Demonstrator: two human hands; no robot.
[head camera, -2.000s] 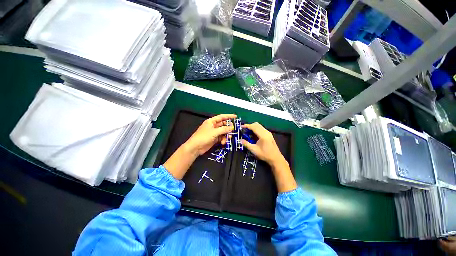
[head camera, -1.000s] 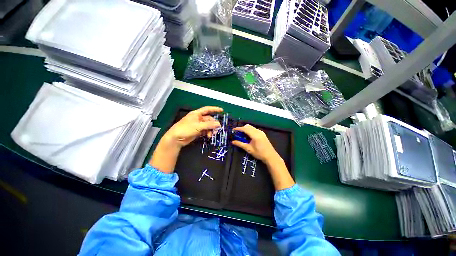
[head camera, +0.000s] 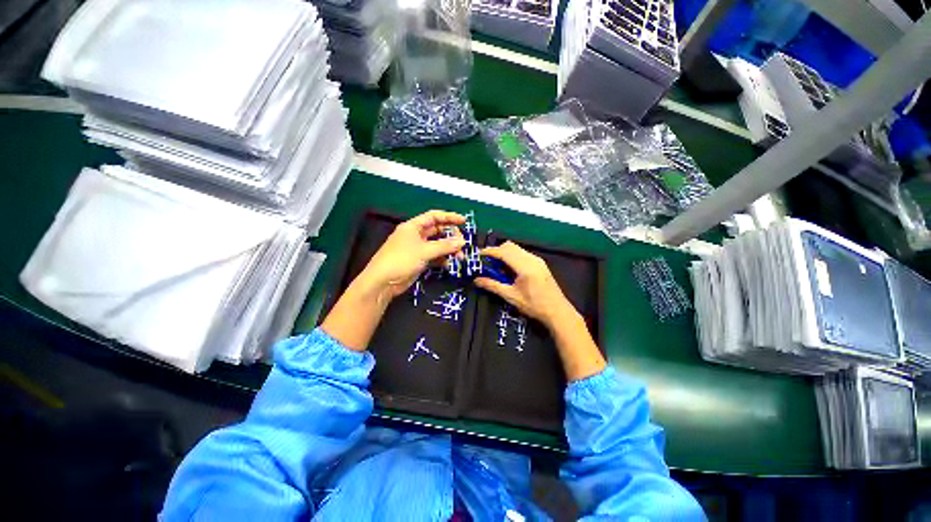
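Note:
My left hand (head camera: 417, 248) holds a thin ladder-like runner lattice (head camera: 469, 243) upright between fingers and thumb above the dark tray. My right hand (head camera: 526, 281) is closed around a small blue-handled cutter (head camera: 496, 269), mostly hidden by the fingers, its tip close to the lattice. Thin pale offcuts (head camera: 447, 305) lie in the tray's left half, with a T-shaped bit (head camera: 423, 350) nearer me. More small pale pieces (head camera: 511, 329) lie in the right half. The dark tray (head camera: 408, 393) has a raised rim and centre divider.
White wrapped stacks (head camera: 168, 260) stand at left. A bag of small parts (head camera: 425, 117) and crinkled clear bags (head camera: 602, 178) lie beyond the pale rail. Spare lattices (head camera: 662, 289) lie right of the tray. Grey panels (head camera: 849, 296) on white stacks are at right, below a slanting metal post (head camera: 806, 138).
A second ago the lattice hung lower over the left half's offcuts; now my left hand holds it raised near the cutter. The pale bits below have shifted slightly. The view has tilted a little.

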